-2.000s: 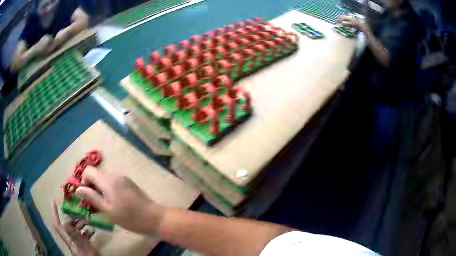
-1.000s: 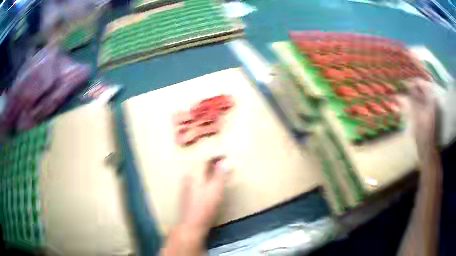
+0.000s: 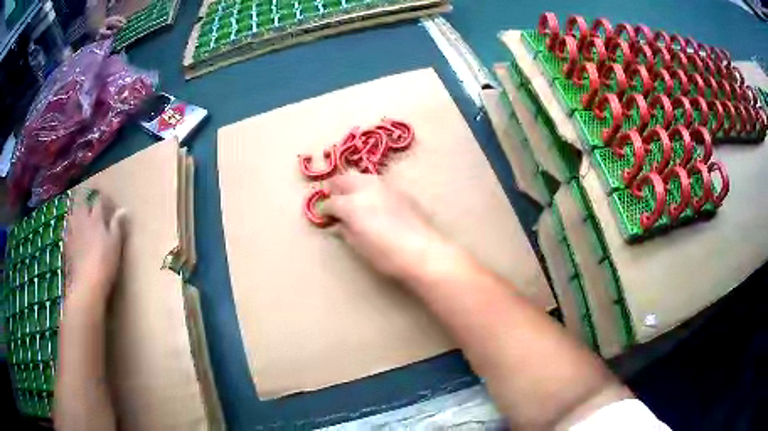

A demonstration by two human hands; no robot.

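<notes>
Several loose red handles lie in a small pile on the tan cardboard work sheet. My right hand is over the near side of the pile, its fingertips on one red handle; part of that handle is hidden by the fingers. My left hand is at the left stack, over the edge of the rows of unfitted green pieces. Its fingertips are at a green piece, but whether they grip it cannot be told.
Finished pieces with upright red arches stand in rows on the right cardboard stack. A bag of red handles and a printed card lie upper left. More green pieces lie at the back. Part of a person shows top left.
My right hand has moved from the finished rows at right to the red pile. My left hand has moved from the work sheet to the green pieces at left.
</notes>
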